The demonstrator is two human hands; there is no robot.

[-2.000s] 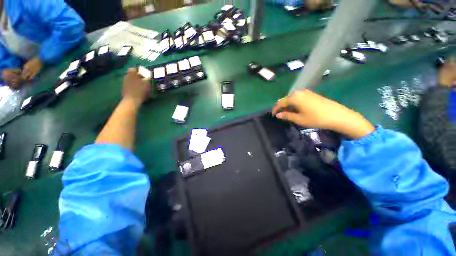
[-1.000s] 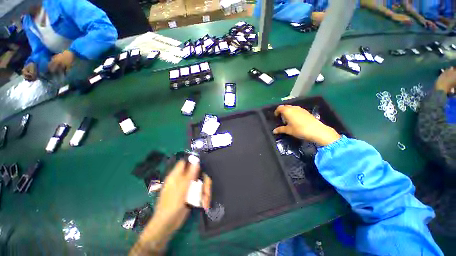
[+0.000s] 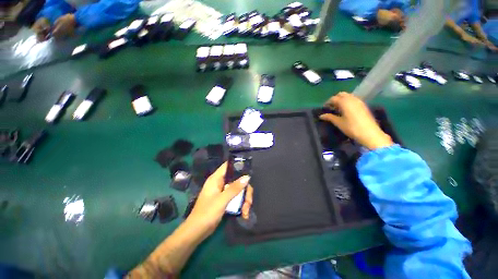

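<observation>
My left hand (image 3: pixel 218 199) holds a phone body (image 3: pixel 238 166) upright over the left edge of the black parts tray (image 3: pixel 292 226), dark half with round detail at the top, white half partly under my fingers. My right hand (image 3: pixel 352 117) is over the tray's narrow compartment, fingers bent at its far end; whether it grips a part cannot be told. Dark square parts (image 3: pixel 341 190) lie in that compartment. Another phone body (image 3: pixel 250 140) and a white panel (image 3: pixel 251 120) lie at the wide compartment's far left corner.
Loose dark square parts (image 3: pixel 166 209) lie left of the tray. Phone bodies lie along the green surface beyond, with a row in a dark holder (image 3: pixel 222 56) and a heap (image 3: pixel 267 24) behind. A grey post (image 3: pixel 401 46) rises beyond the tray. White rings (image 3: pixel 458 132) lie at right.
My left hand came back from the phone holder to the tray with a phone body, now held upright. My right hand stays over the narrow compartment. The view has shifted.
</observation>
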